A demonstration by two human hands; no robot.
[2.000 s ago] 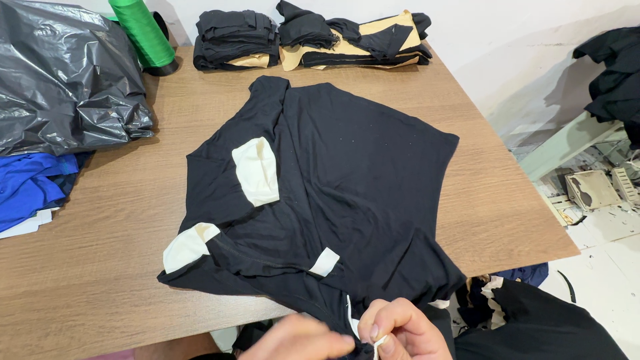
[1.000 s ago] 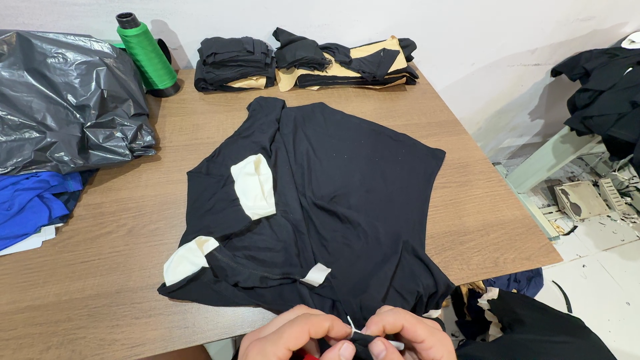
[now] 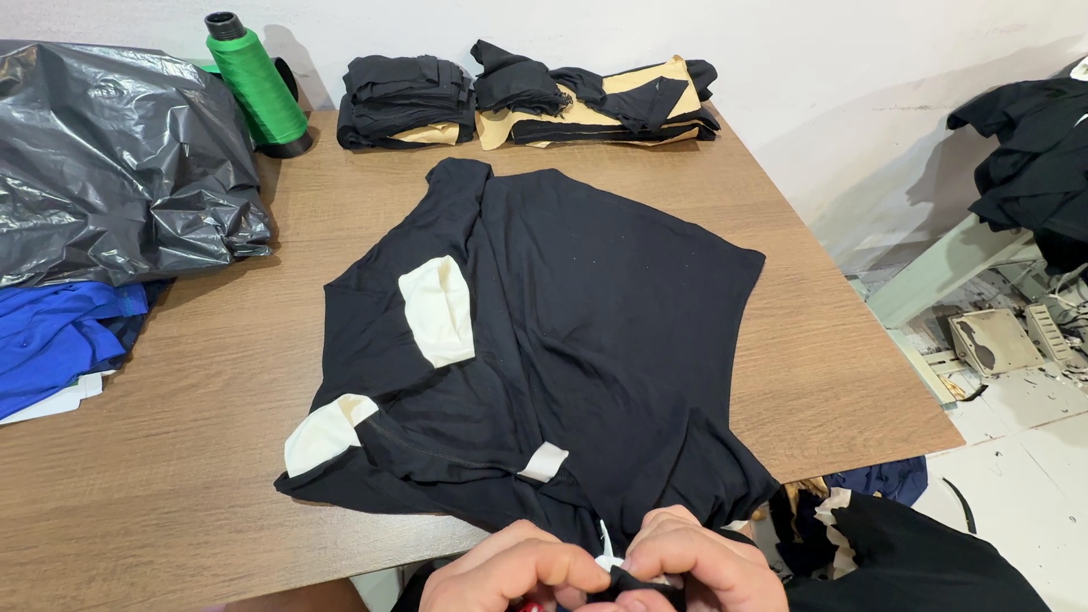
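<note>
A black fabric garment (image 3: 612, 306) lies spread on the wooden table, its lower part hanging over the near edge. Two cream cuffs, an upper one (image 3: 438, 311) and a lower one (image 3: 327, 432), and a small white tab (image 3: 544, 461) show on its left half. At the near edge my left hand (image 3: 518, 571) pinches black fabric, with something small and red partly seen beneath its fingers. Close beside it, my right hand (image 3: 701, 565) grips the same fabric. A narrow white strip (image 3: 606, 541) sticks up between the fingertips. My palms and what lies under them are hidden.
A grey plastic bag (image 3: 127, 161) and blue cloth (image 3: 64, 340) lie at the left, by a cone of green thread (image 3: 259, 85). Folded black bundles (image 3: 406, 100) line the wall. Dark cloth (image 3: 918, 552) is below the table (image 3: 850, 399) at the right.
My left hand, blurred and further left two seconds ago, has come up beside my right hand. Both hands now hold the black fabric close together at the garment's near end.
</note>
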